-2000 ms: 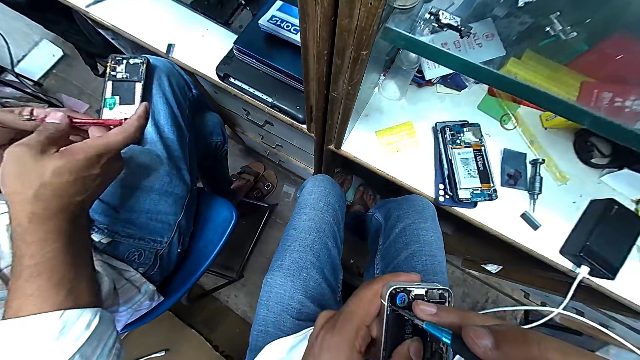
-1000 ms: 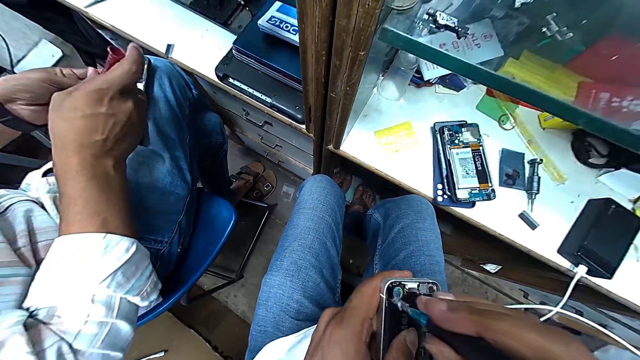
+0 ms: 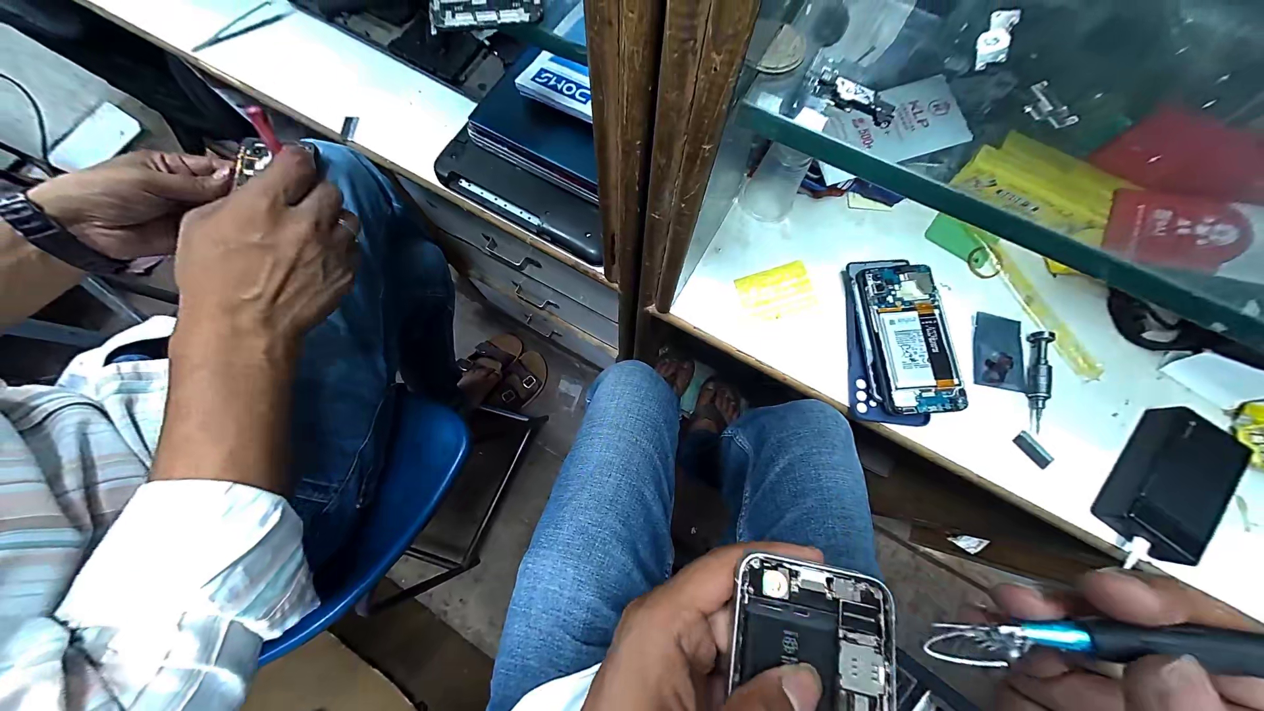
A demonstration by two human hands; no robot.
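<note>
Low in the head view, my left hand grips an opened smartphone, its battery and inner parts showing and my thumb lying over the battery. To the right of the phone, apart from it, my right hand holds a black-handled screwdriver with a blue collar, its tip end pointing left. A thin pale loop, which I cannot identify, is beside the tip. On the white counter, a second opened phone lies on a dark blue back cover. Another screwdriver and a small dark packet lie beside it.
A co-worker's hands work on a phone with a red tool at left, by a blue chair. Wooden posts divide the counters. A glass shelf overhangs the right counter. A black power adapter stands near its edge.
My right hand and the screwdriver have moved right, off the phone in my left hand. The co-worker's hands have also shifted, and their phone is partly visible again after being mostly hidden one second ago.
</note>
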